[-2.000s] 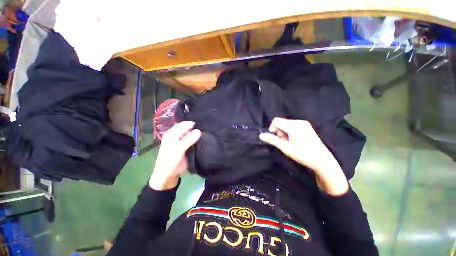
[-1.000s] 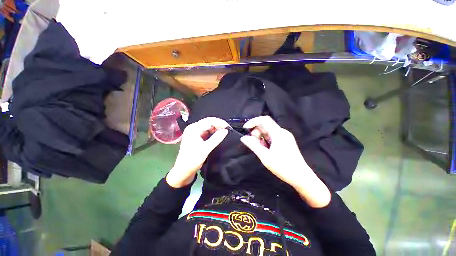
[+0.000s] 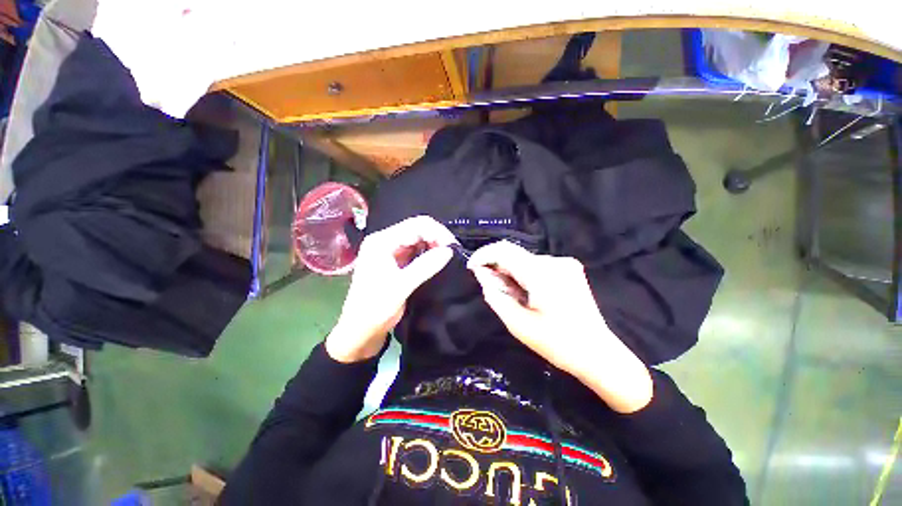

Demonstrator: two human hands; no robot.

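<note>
A black garment (image 3: 633, 188) lies heaped over my lap. A short row of small bluish-white marks (image 3: 480, 221) shows on it just beyond my fingertips. My left hand (image 3: 396, 277) is bare and pinches a folded edge of the cloth between thumb and fingers. My right hand (image 3: 534, 301) is bare, with thumb and fingertips closed on the same edge just to the right. A thin dark strip with a pale glint shows between the two hands. The fingertips partly hide it, and I cannot tell whether a needle is there.
A white-topped table (image 3: 326, 35) with a wooden drawer (image 3: 356, 91) runs across the far side. A red plastic-lined bin (image 3: 324, 232) stands left of my lap. More black garments (image 3: 119, 208) hang at left. A blue crate with plastic bags (image 3: 762, 64) is at upper right.
Over two seconds my hands have moved from apart on the garment to close together, fingertips nearly meeting. Since one second ago they have barely moved, and the row of marks shows more clearly.
</note>
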